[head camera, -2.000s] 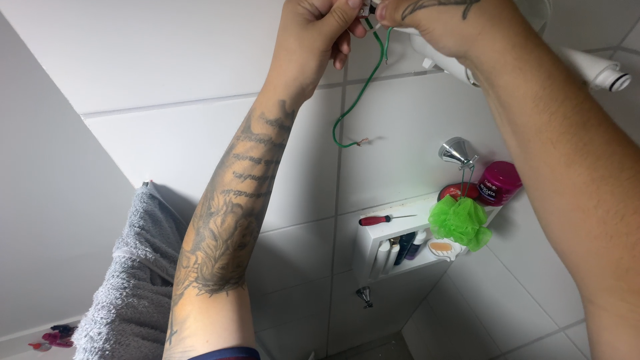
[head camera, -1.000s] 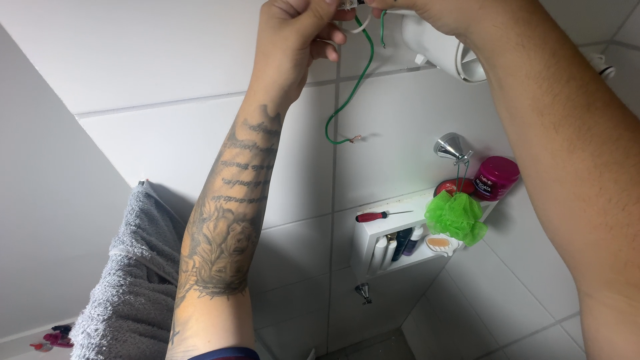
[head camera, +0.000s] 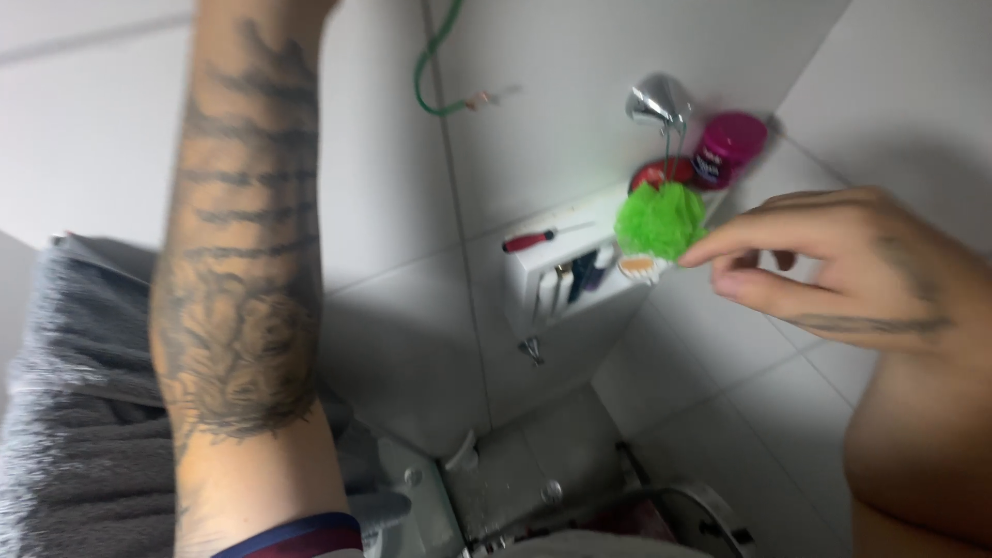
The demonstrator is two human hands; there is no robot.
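Observation:
My right hand is at the right, fingers bent and apart, holding nothing; its fingertips overlap the edge of a green mesh bath sponge in the picture, and whether they touch cannot be told. A red-handled screwdriver lies on top of a white wall shelf, left of the sponge. My left forearm, tattooed, reaches up past the top edge, so the left hand is out of view. A green wire with a bare copper end hangs against the tiled wall beside that forearm.
A magenta jar and a red item stand behind the sponge, which hangs by a chrome fitting. Tubes sit inside the shelf, above a chrome valve handle. A grey towel hangs at the left. Below are a glass edge and the floor.
My right hand has come down from the white fixture and wires at the top to beside the sponge. My left hand has gone out of view as the view tilted down.

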